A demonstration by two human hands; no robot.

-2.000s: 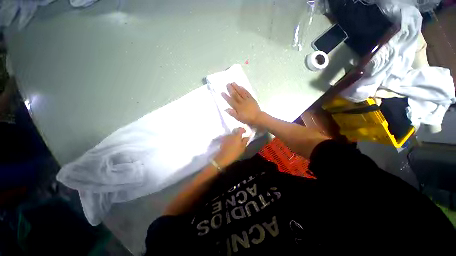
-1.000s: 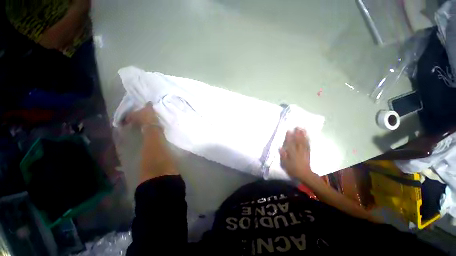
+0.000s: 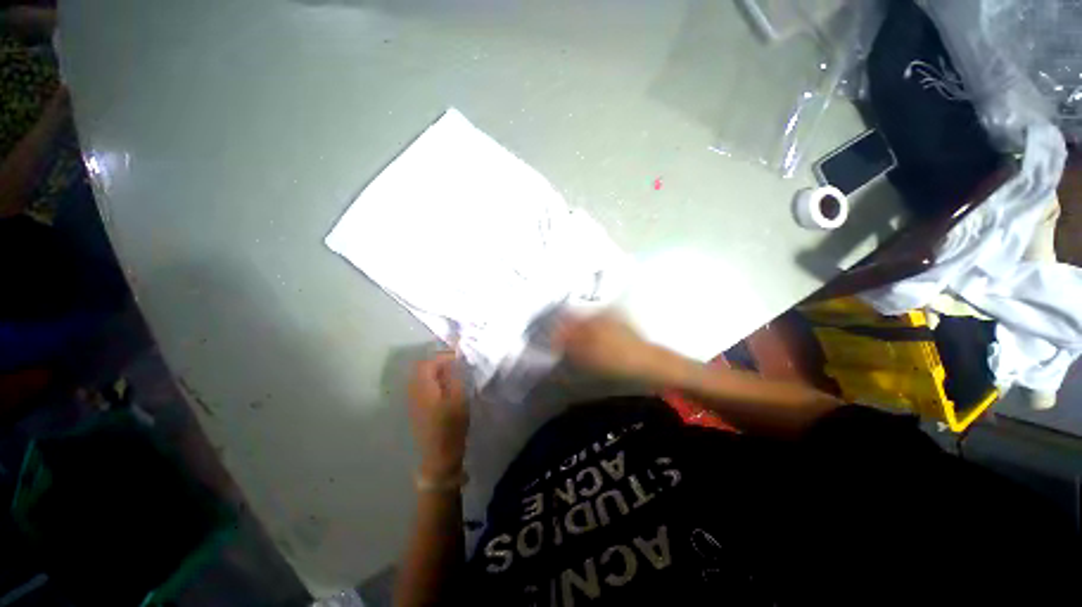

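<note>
A white garment [image 3: 457, 219] lies on the pale table [image 3: 237, 154] in front of me, folded into a compact shape. Its far end is flat with straight edges; its near end is crumpled. My left hand [image 3: 439, 409] is at the garment's near left corner, its fingers bent at the cloth edge; whether they pinch it is unclear. My right hand [image 3: 599, 344] is blurred and lies at the crumpled near right part, fingers towards the cloth; its grip cannot be made out.
At the right are a white roll [image 3: 821, 208], a phone [image 3: 857, 163], clear plastic film [image 3: 783, 119], a dark bundle [image 3: 931, 107] and white cloth [image 3: 1020, 296]. A yellow crate [image 3: 884, 356] stands beside the table. A green crate [image 3: 196, 557] is low at left.
The garment's long left part has been folded over, making it much shorter. My left hand has moved from its far left end to the near edge. The view has shifted.
</note>
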